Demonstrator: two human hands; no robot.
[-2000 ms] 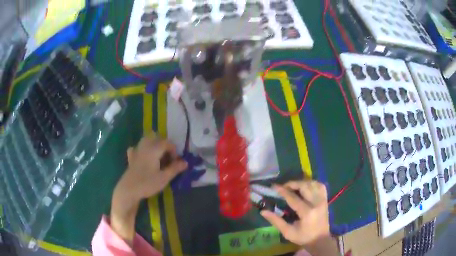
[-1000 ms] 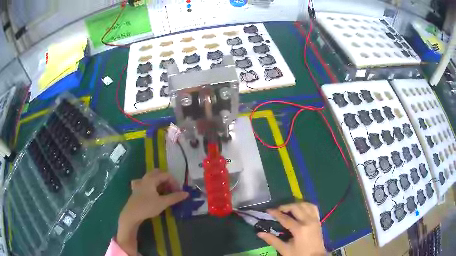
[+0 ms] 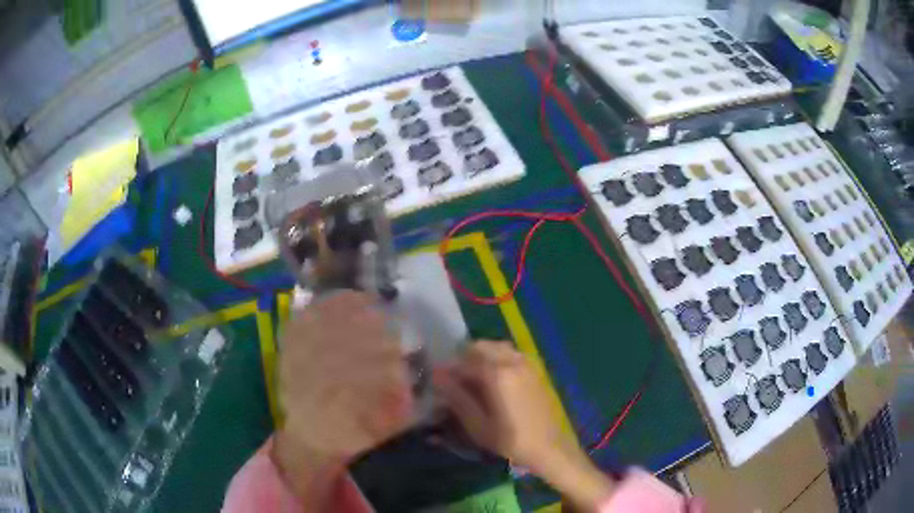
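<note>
The silver clamp fixture stands on its metal plate, blurred. My left hand is closed in front of the fixture, where the red clamp handle hung; it covers the handle fully. My right hand is at the plate's front right, fingertips pointing in at the fixture's seat. It is blurred, and what it holds cannot be told. The small part and the test clips are hidden or too blurred to see.
A foam tray of dark parts lies behind the fixture. More foam trays stand at the right, beyond a looping red cable. A clear blister tray with black parts lies left. A monitor edge and green paper are behind.
My left hand has left the blue-purple piece and moved onto the clamp handle's place. My right hand has moved inward and up to the fixture. The view has shifted, showing the monitor's lower edge.
</note>
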